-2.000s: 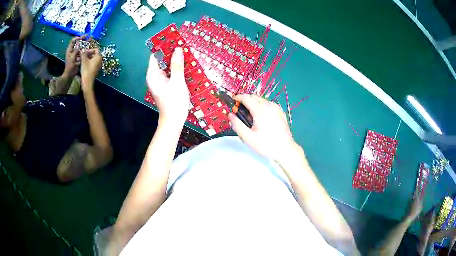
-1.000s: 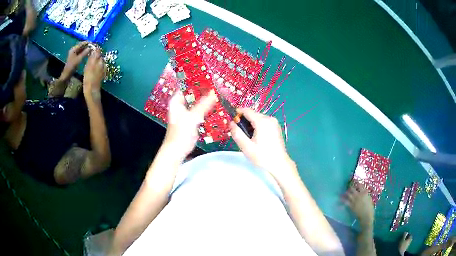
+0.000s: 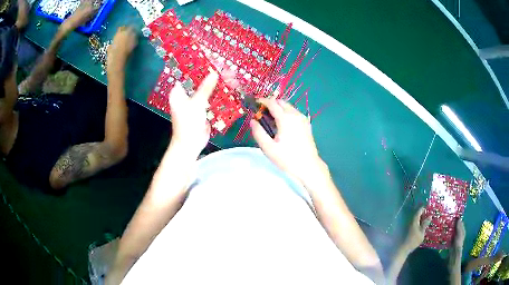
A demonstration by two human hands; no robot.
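My left hand [image 3: 192, 114] grips a red board strip [image 3: 192, 60] with pale parts, thumb and fingers on its lower half. The strip slants from upper left to lower right. My right hand [image 3: 287, 131] holds side cutters with orange-and-black handles [image 3: 263, 118], their dark jaws at the strip's right edge near its lower end. I cannot tell if the jaws are closed. Red PCB panels [image 3: 245, 49] lie behind and to the right of the strip, and another red piece [image 3: 160, 92] shows at its left. Thin red edge rails [image 3: 293, 72] are heaped right of the panels.
At left a seated person's arm [image 3: 116, 94] reaches over small metal parts [image 3: 99, 50]; a blue bin [image 3: 100, 21] and white housings [image 3: 146, 8] lie beyond. At right another person's hands hold a red panel [image 3: 445, 209], near yellow parts [image 3: 483, 238]. A white strip [image 3: 357, 67] edges the green bench.
The held strip has swung and shifted up and left, with my left hand on it. The neighbour's hands at left have moved apart. At right, the red panel is now held in two hands.
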